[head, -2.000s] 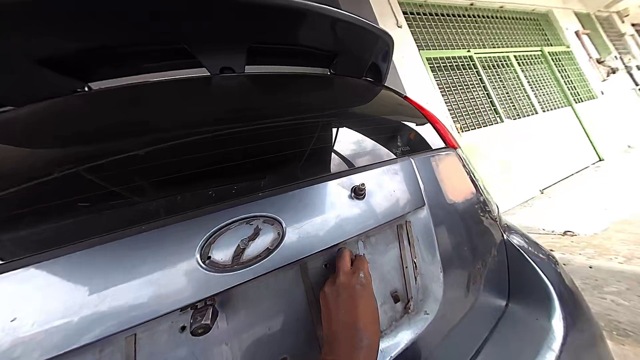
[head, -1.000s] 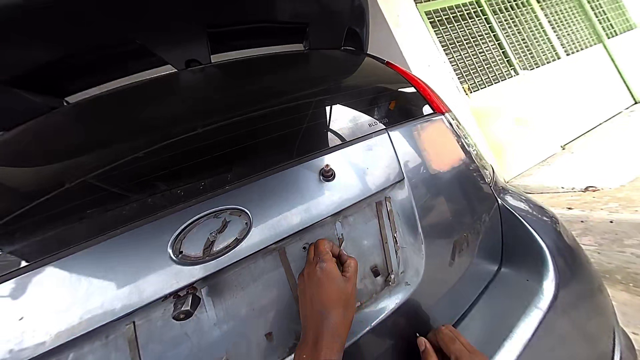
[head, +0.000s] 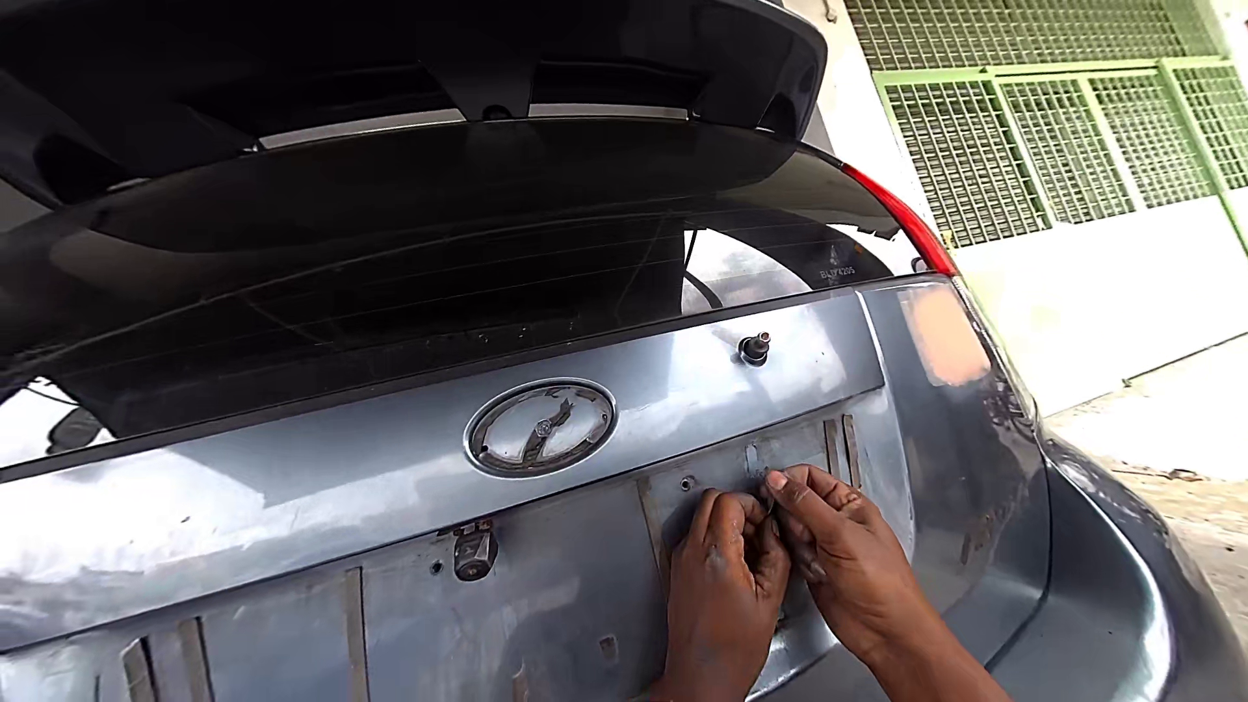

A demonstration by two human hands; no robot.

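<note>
My left hand (head: 723, 585) and my right hand (head: 843, 551) meet at the recessed plate area (head: 575, 585) of a grey car's tailgate, with fingertips pinched close together. Something small and thin seems to be between them, but the fingers hide most of it, and which hand grips it I cannot tell. Just above the fingertips is a small slot (head: 752, 458) in the metal; a round screw hole (head: 687, 483) lies to the upper left of my left hand. The rear wiper spindle (head: 755, 348) stands out higher up, and the oval emblem recess (head: 542, 427) is to the left.
A black spoiler (head: 624, 49) overhangs the dark rear window (head: 439, 263). A dark fitting (head: 476, 554) hangs under the tailgate ledge. At the right are the red tail light (head: 902, 219), a peach filler patch (head: 946, 336) and the bumper (head: 1121, 565). A green grille (head: 1063, 146) stands behind.
My right hand, low by the bumper corner one second ago, has come up to join my left hand at the recessed panel. Two seconds ago only one hand was in view there.
</note>
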